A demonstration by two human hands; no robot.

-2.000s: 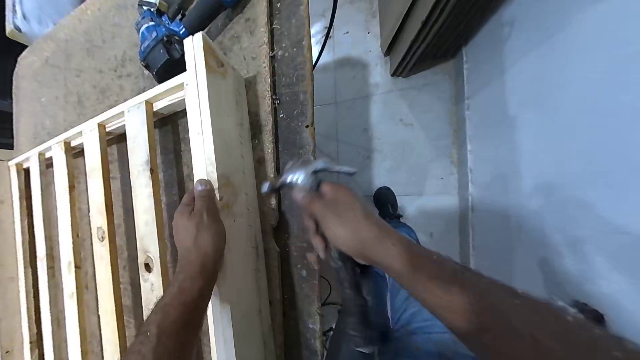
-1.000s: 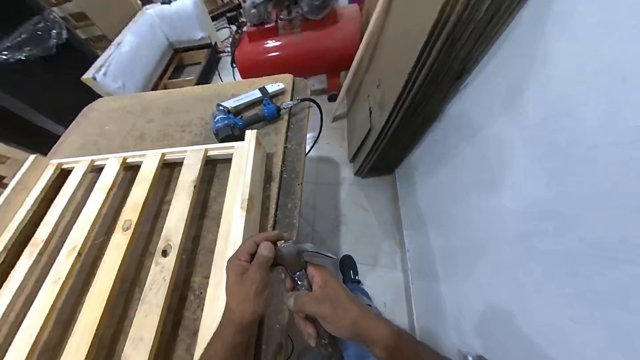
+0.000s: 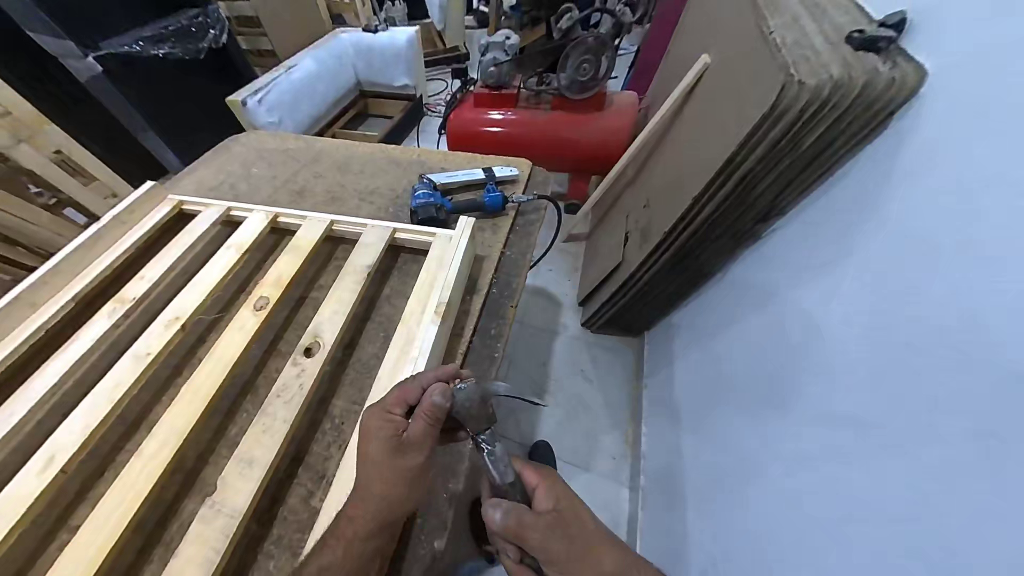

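Observation:
My right hand point(image 3: 532, 512) grips the handle of a claw hammer point(image 3: 480, 408), whose claw points right. My left hand point(image 3: 404, 440) is at the hammer's head, thumb and fingers close together beside its face; whether a small item sits between them cannot be told. Both hands are over the near right edge of a slatted wooden frame point(image 3: 444, 304), which lies on the worktable point(image 3: 320, 172). One slat has a knot hole. A blue pneumatic nail gun point(image 3: 460, 200) with a silver magazine lies on its side beyond the frame, a black hose attached.
A red air compressor point(image 3: 544, 132) stands behind the table. Stacked brown boards point(image 3: 704, 176) lean against the wall point(image 3: 832, 368) at right, with a wooden strip point(image 3: 648, 144) against them. A white padded furniture frame point(image 3: 312, 88) is at the back. My shoe point(image 3: 542, 454) shows on the floor.
My left hand has left the frame's side rail and come to the hammer head. The hammer, blurred two seconds ago, is now steadier between both hands. The view has tilted up.

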